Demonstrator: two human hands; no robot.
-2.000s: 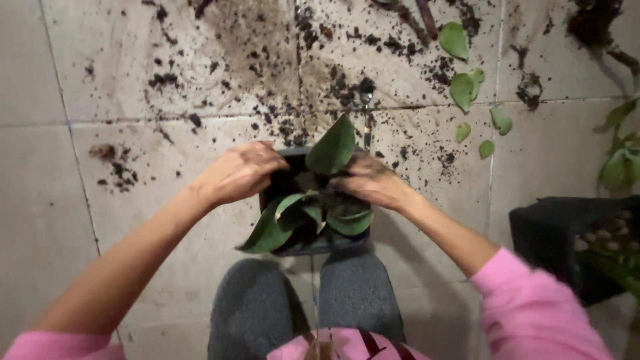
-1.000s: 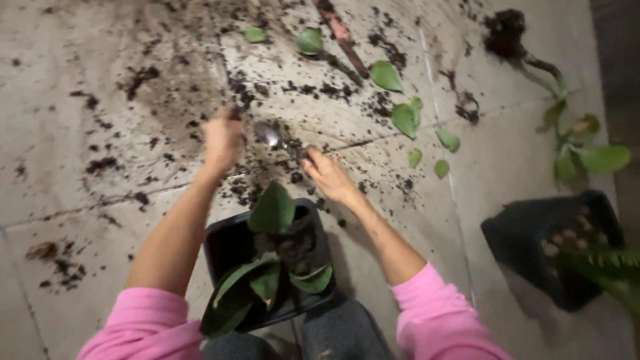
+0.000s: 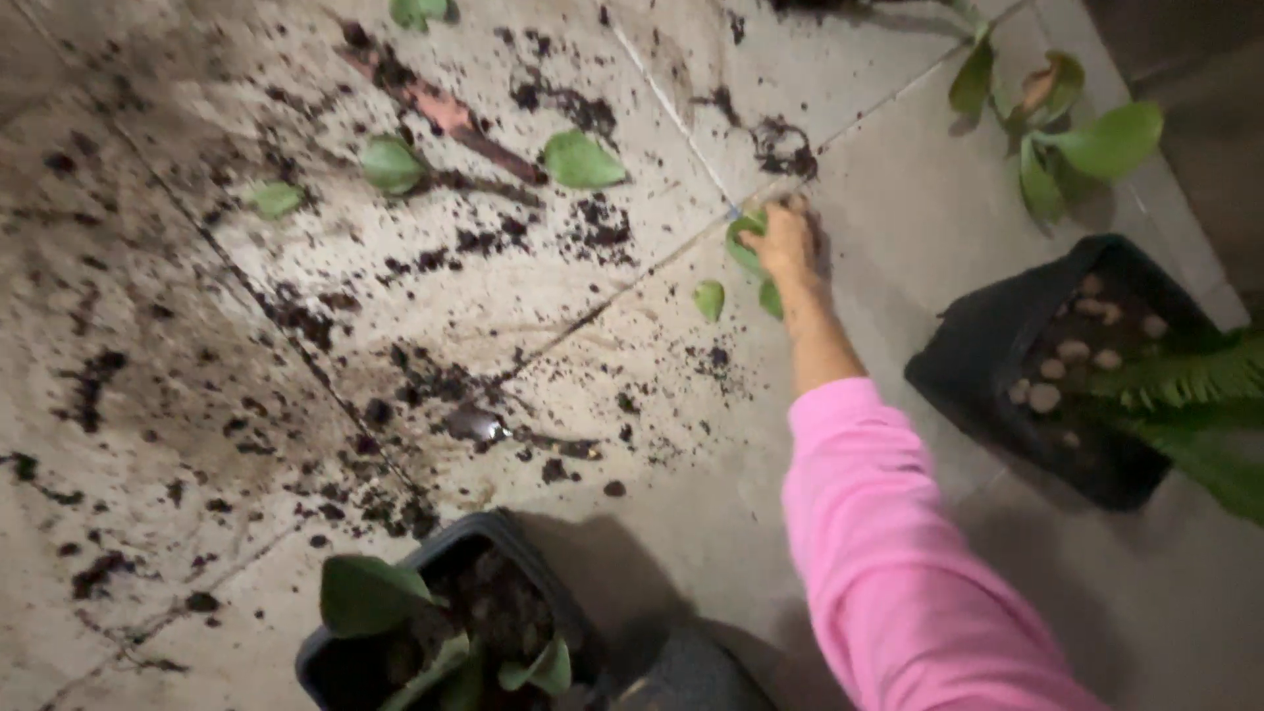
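My right hand (image 3: 788,242) reaches down to the tiled floor at a green leaf (image 3: 746,244), with its fingers on or beside it; blur hides whether they grip it. Two smaller leaves lie close by, one of them a small pale green leaf (image 3: 709,299). My left hand is out of the picture. At the bottom, a dark plastic pot (image 3: 546,568) holds soil and a plant with broad green leaves (image 3: 370,595). A soiled metal spoon (image 3: 479,427) lies on the floor above the pot.
Loose soil is scattered over the floor tiles (image 3: 553,484). A reddish stem piece (image 3: 444,111) and more leaves (image 3: 583,160) lie at the top. To the right stand a black pot (image 3: 987,326) with pebbles and a fern-like plant (image 3: 1195,370); an uprooted leafy plant (image 3: 1101,143) lies above it.
Both hands were at the pot, then on the floor by the spoon. My right hand has since moved right to the leaves, and my left hand has left the view. The view has shifted.
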